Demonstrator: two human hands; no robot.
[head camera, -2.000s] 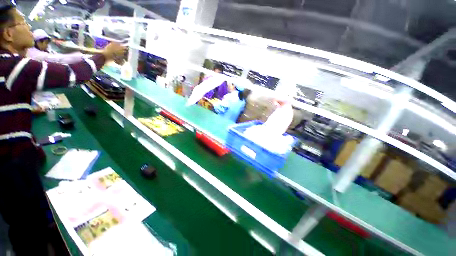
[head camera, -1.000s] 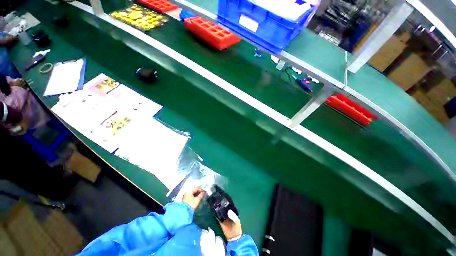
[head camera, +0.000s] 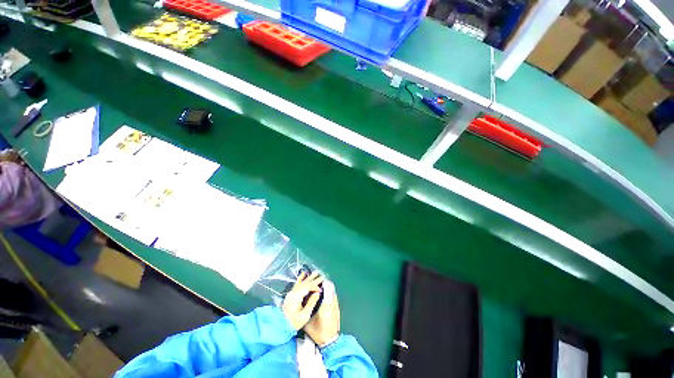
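My left hand (head camera: 300, 301) and my right hand (head camera: 325, 316) are together at the bench edge, bottom centre. They are closed around a black device (head camera: 315, 303), mostly hidden by the fingers. Clear plastic bags (head camera: 279, 258) lie just beyond my hands, at the end of the white sheet (head camera: 229, 236). Whether the device is inside a bag cannot be told. A black tray (head camera: 440, 325) lies to the right of my hands.
Printed sheets (head camera: 148, 184), a clipboard (head camera: 72, 138) and a tape ring (head camera: 43, 128) lie at left. Another device (head camera: 195, 118) sits on the green surface. A white rail (head camera: 355, 169) crosses ahead. A blue bin (head camera: 355, 26) stands on the raised shelf; red trays (head camera: 284, 42) are below.
My hands have come together over the device, which showed openly between them before. The view has shifted slightly, and more of another dark tray shows at lower right.
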